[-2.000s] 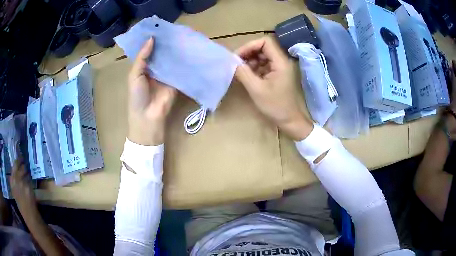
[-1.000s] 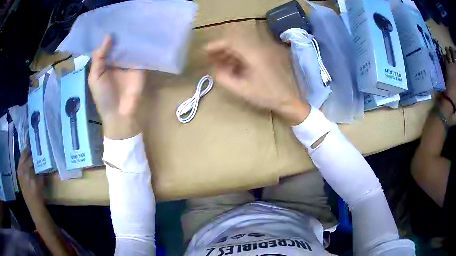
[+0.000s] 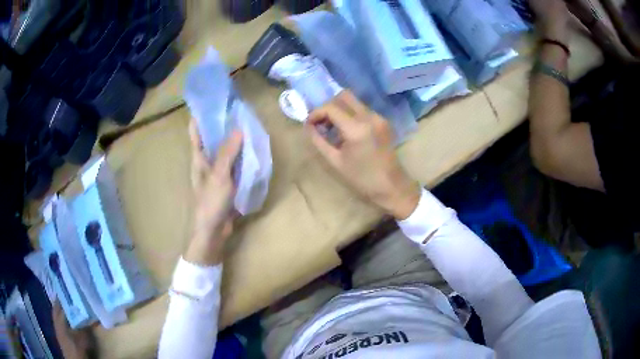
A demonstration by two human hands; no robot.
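Note:
A frosted plastic bag [image 3: 249, 158] is bunched and folded in my left hand [image 3: 214, 175], upright over the left middle of the table. My right hand [image 3: 361, 151] is at the centre right with its fingers curled, just below a white wrapped bundle [image 3: 309, 76]. A white coiled cable [image 3: 293, 105] shows beside the bundle, close to my right fingertips. Whether my right fingers hold the cable is blurred. A dark grey fan base [image 3: 277, 49] touches the bundle's upper end.
Retail boxes stand at the left [image 3: 102, 245] and lie at the upper right [image 3: 403, 42], with a frosted sleeve [image 3: 351, 56] beside them. Dark plastic parts [image 3: 119, 91] crowd the back left. Another person's arm [image 3: 561, 140] is at the right. Kraft paper [image 3: 154, 161] covers the table.
The view has turned and shifted right. The flat bag is now bunched in my left hand. The cable has left the middle of the table, and one shows by the wrapped bundle and my right hand.

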